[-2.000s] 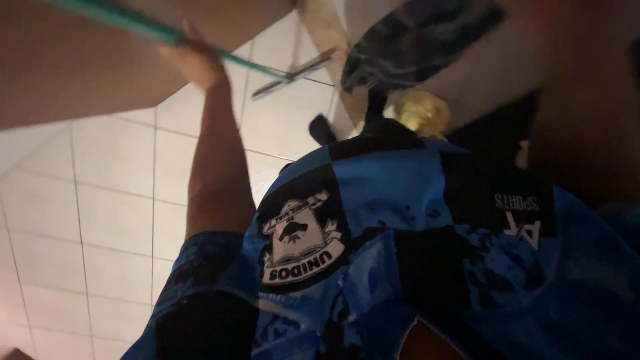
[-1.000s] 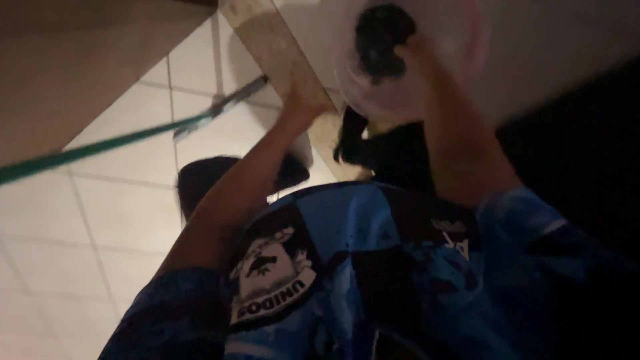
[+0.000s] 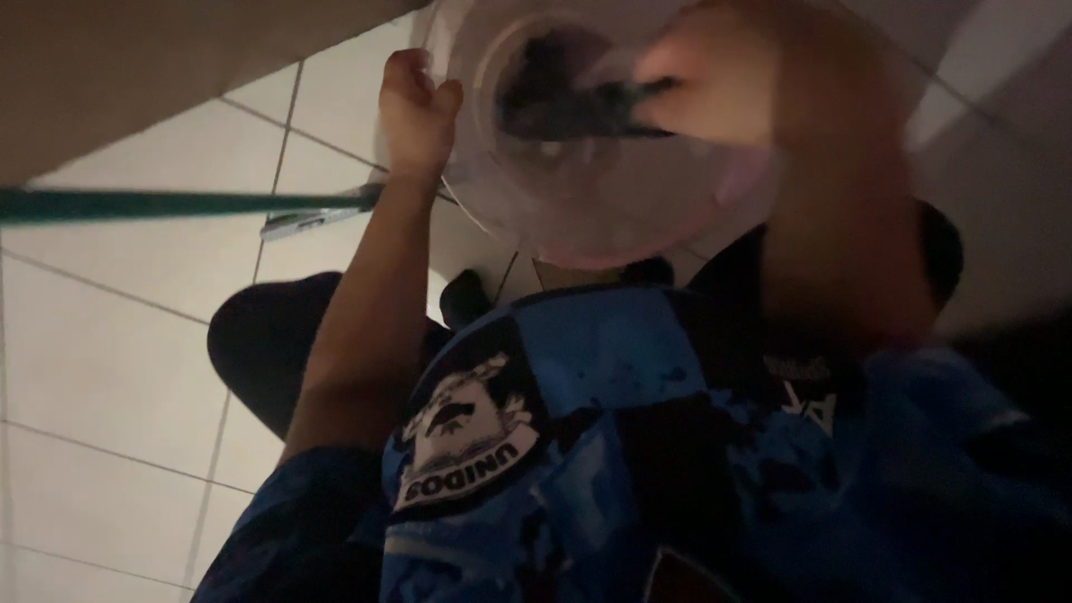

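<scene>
A translucent round plastic tub [image 3: 603, 226] with a pinkish rim is in front of me at the top of the view. My left hand [image 3: 419, 105] grips its left edge. Over the tub's right side is my right hand [image 3: 712, 79], blurred, with its fingers closed on a dark cloth [image 3: 557, 92]. The cloth lies partly inside the tub; its exact shape is hard to make out in the dim light.
A green pole [image 3: 151, 203] enters from the left and ends at a grey mop or squeegee head [image 3: 314, 219] on the tiled floor [image 3: 109, 352]. A brown panel [image 3: 151, 67] fills the upper left. My bent knees are on both sides.
My left hand has moved from a light-coloured board to the tub's edge. The tub now sits between my hands. The dark cloth, in my right hand a second ago, is still there.
</scene>
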